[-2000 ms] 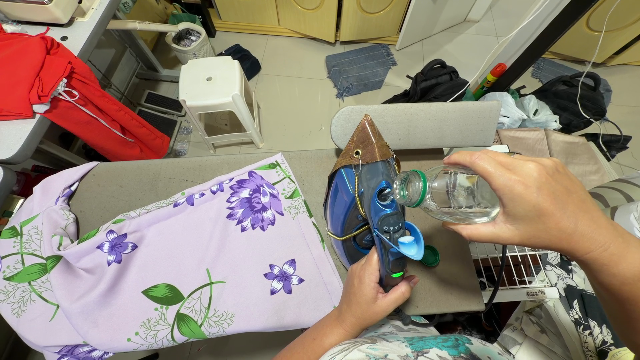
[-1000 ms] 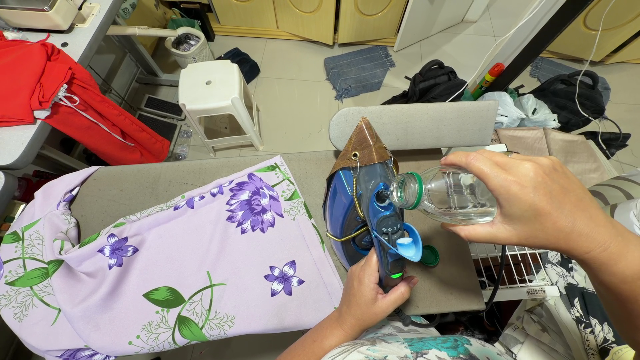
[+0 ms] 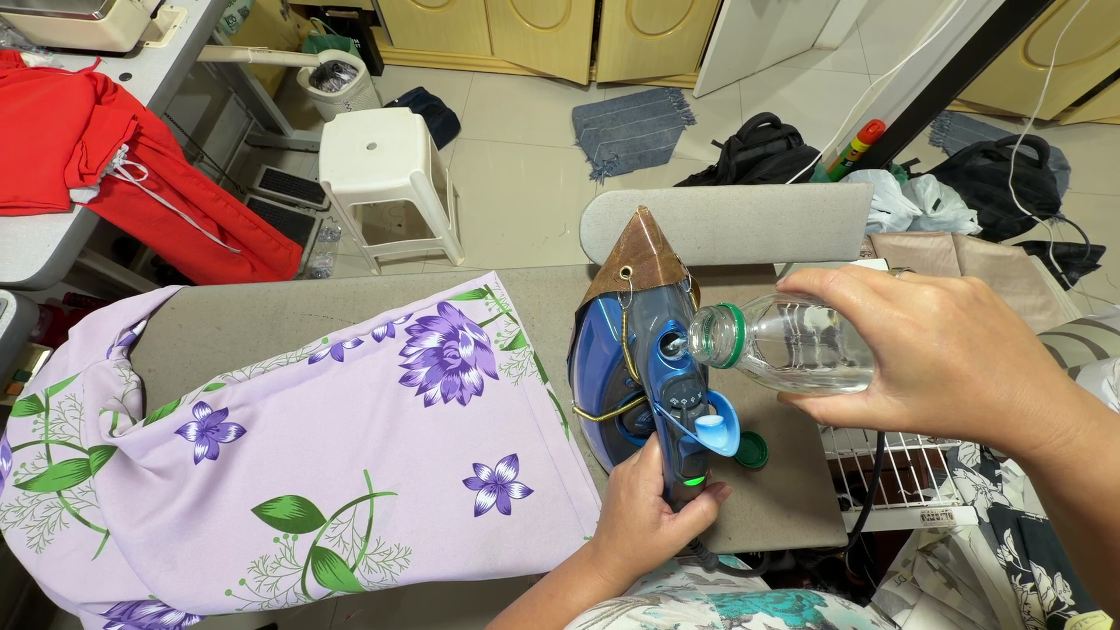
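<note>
My left hand (image 3: 652,516) grips the handle of a blue steam iron (image 3: 604,376), whose tip wears a brown sole cover (image 3: 637,254) fastened with a spring and cord. The iron's blue filler cap (image 3: 716,424) hangs open. In my right hand (image 3: 936,350) a clear plastic bottle (image 3: 801,343) lies tilted on its side, its green-ringed mouth at the iron's water inlet (image 3: 673,345). Clear liquid is in the bottle. A green bottle cap (image 3: 752,450) rests on the ironing board (image 3: 787,490) beside the iron. Left of it, a lilac floral fabric (image 3: 350,455) lies over the board.
Beyond the board's far edge runs a narrow padded sleeve board (image 3: 726,223). A white plastic stool (image 3: 381,157) stands on the floor, near a table with red trousers (image 3: 166,184). At right are a white wire rack (image 3: 892,472), a dark cord (image 3: 875,481) and folded beige cloth (image 3: 962,262).
</note>
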